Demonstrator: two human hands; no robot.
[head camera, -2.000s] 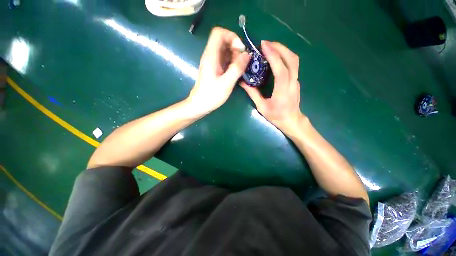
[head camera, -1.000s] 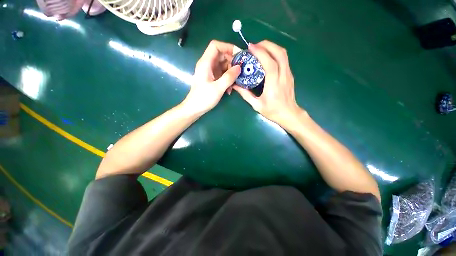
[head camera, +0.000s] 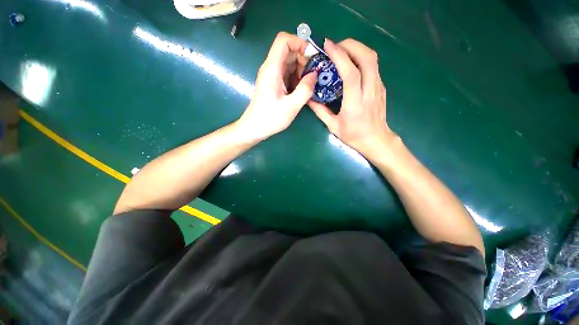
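A round unit (head camera: 326, 79) with a blue, white-speckled face and a pale centre ring is held between both hands above the green table. A thin white wire lead (head camera: 313, 44) runs up from its top edge to a pale lead end disc (head camera: 304, 31). My left hand (head camera: 279, 89) grips the unit's left side, thumb on the face edge. A small white patch (head camera: 310, 50) shows at the left fingertips. My right hand (head camera: 360, 92) grips the unit's right side. The fingers hide part of its rim.
The glossy green table (head camera: 444, 127) extends around the hands. A cream fan base (head camera: 209, 6) and a small black stick-like item (head camera: 237, 27) are at the top. Clear plastic bags of small parts (head camera: 519, 273) and a blue bin (head camera: 565, 310) are at lower right. A small blue-white item (head camera: 17, 18) lies upper left.
The view has shifted, and the fan and the dark objects at right are more cut off. The unit stays in both hands, its face slightly turned, with the lead end disc now closer to the fingers.
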